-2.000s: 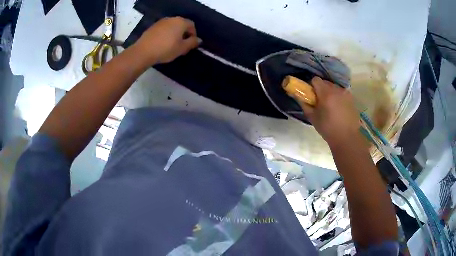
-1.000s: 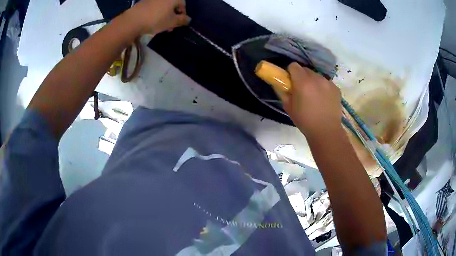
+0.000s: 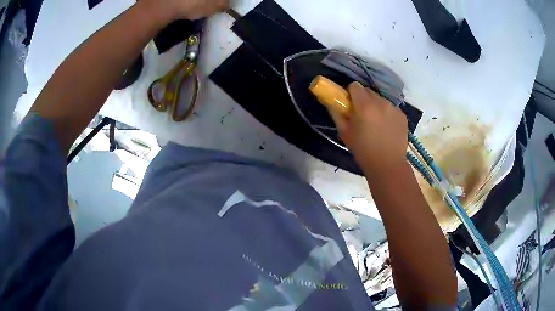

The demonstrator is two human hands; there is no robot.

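Two long black cloth panels [image 3: 255, 91] lie side by side on the white table cover. The steam iron [image 3: 310, 103] rests on them, its pointed tip toward the upper left. My right hand [image 3: 378, 121] is closed round its orange-yellow handle. My left hand [image 3: 198, 6] is at the top edge, partly cut off, its fingertips together on a thin dark tape [image 3: 233, 13] that runs to the panel's upper left end. Gold-handled shears [image 3: 176, 85] lie left of the panels. The tape roll [image 3: 131, 73] is mostly hidden behind my left forearm.
A black cut piece [image 3: 447, 33] lies at the upper right. A smaller black piece [image 3: 172, 37] is beside the shears' blades. Blue hoses [image 3: 462, 209] run off to the lower right, past a brown scorch stain [image 3: 459, 155]. Scraps lie on the floor below.
My left hand has moved up to the picture's top edge, beyond the panels' ends. The iron has shifted left from its first position. The shears and panel ends now show more fully.
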